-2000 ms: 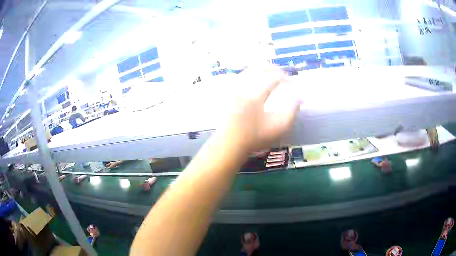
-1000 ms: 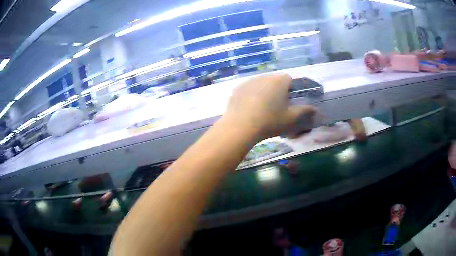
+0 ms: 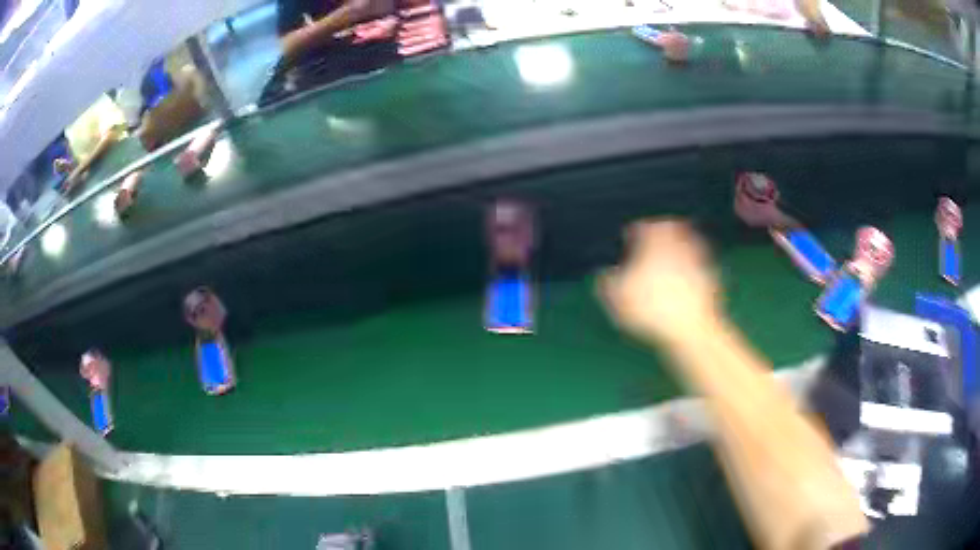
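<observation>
Open pink fans with blue batteries lie on the green conveyor belt. One fan (image 3: 509,269) is near the middle, blurred, head away from me. My right hand (image 3: 661,279) is over the belt to its right, with the forearm coming from the lower right. The hand is blurred, and I cannot tell whether its fingers hold anything. Beyond it, one fan (image 3: 784,228) lies slanted, with its handle end close to another fan (image 3: 856,277). A further fan (image 3: 210,338) lies to the left. My left hand is not in view.
A worn white rail (image 3: 376,462) separates the belt from the near bench (image 3: 570,516). A silver-white and dark screw feeder (image 3: 903,376) stands at the right, by a blue tray (image 3: 951,314). A cardboard box (image 3: 65,500) is at the lower left. Other workers' arms (image 3: 322,30) show across the line.
The view has swung down from the upper shelf to the belt. The left hand, earlier at the shelf with a dark flat object, is out of view. The right hand has come into view.
</observation>
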